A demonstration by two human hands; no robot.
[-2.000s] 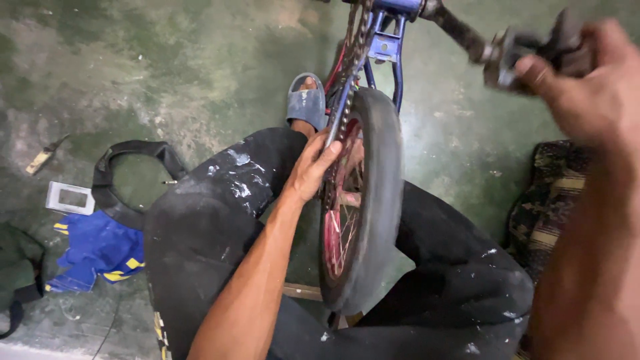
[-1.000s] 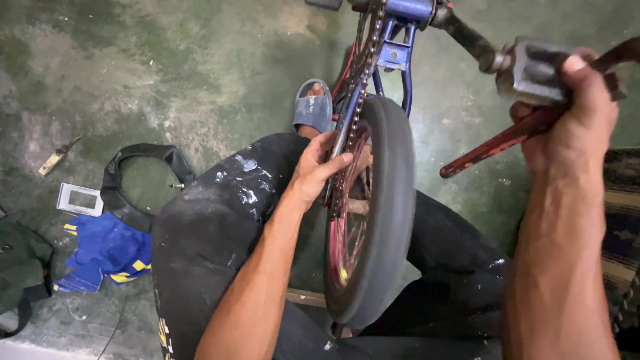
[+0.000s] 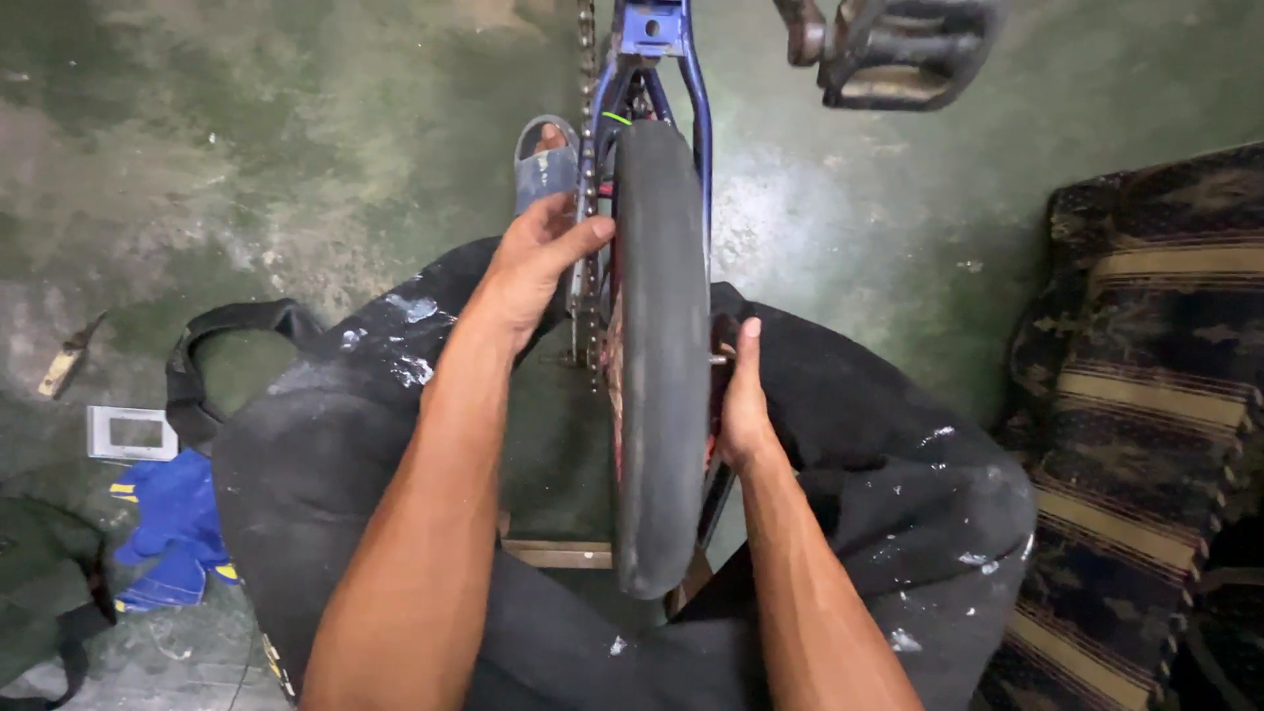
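Observation:
A bicycle wheel with a black tyre [image 3: 662,365] stands between my knees, set in the blue bicycle frame [image 3: 699,99]. My left hand [image 3: 541,257] grips the chain-side frame tube, its thumb over the chain [image 3: 590,118] and close to the tyre; the other fingers are partly hidden. Right of the wheel, my right hand [image 3: 746,395] is upright beside the axle [image 3: 723,359], thumb up, its fingers hidden behind the thumb and palm, so its grip does not show. A black pedal [image 3: 913,54] on its crank arm is at the top right.
At left on the floor lie a knife-like tool [image 3: 67,363], a black inner tube [image 3: 183,365], a pale rectangular frame [image 3: 131,433] and a blue cloth [image 3: 173,523]. A dark bag [image 3: 49,573] is at the lower left. A striped patterned cushion [image 3: 1136,415] lies at right.
My right hand has left the pedal and come down to the right side of the wheel. The red tool it held a second ago is out of sight. My left hand stays by the chain.

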